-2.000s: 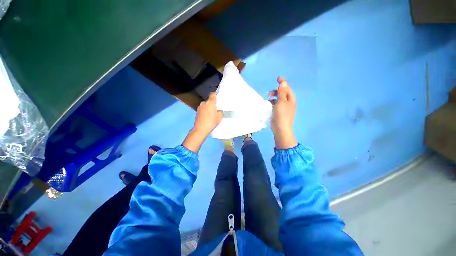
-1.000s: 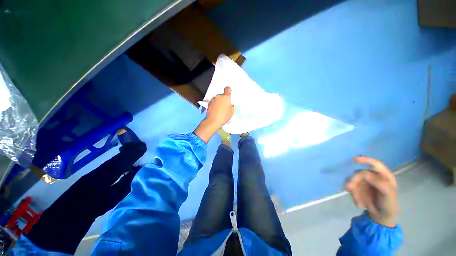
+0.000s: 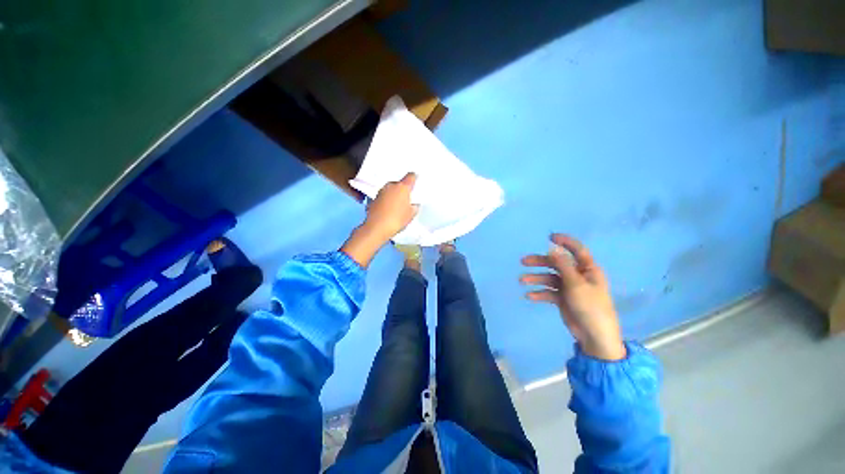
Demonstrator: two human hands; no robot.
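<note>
A white soft bundle [image 3: 431, 176], which looks like folded wipes or cloth, hangs below bench level in front of my legs. My left hand [image 3: 392, 211] grips its left side, with the thumb on top. The bundle's upper tip overlaps an open brown carton. My right hand [image 3: 576, 294] is to the lower right of the bundle, apart from it, empty, with its fingers spread. The fingers of my left hand under the bundle are hidden.
The dark green bench [image 3: 139, 83] is at upper left, with crumpled clear plastic [image 3: 26, 243] at its left edge. The open carton [image 3: 357, 83] is under the bench. A blue stool [image 3: 153, 278] and another person's dark-trousered legs [image 3: 139, 389] are at left. Brown cartons [image 3: 815, 250] stand at right.
My right hand left the bundle, swung out to the right, and has since come partway back. A bright, pale sheet-like shape below the bundle one second ago is gone. My left hand keeps its grip.
</note>
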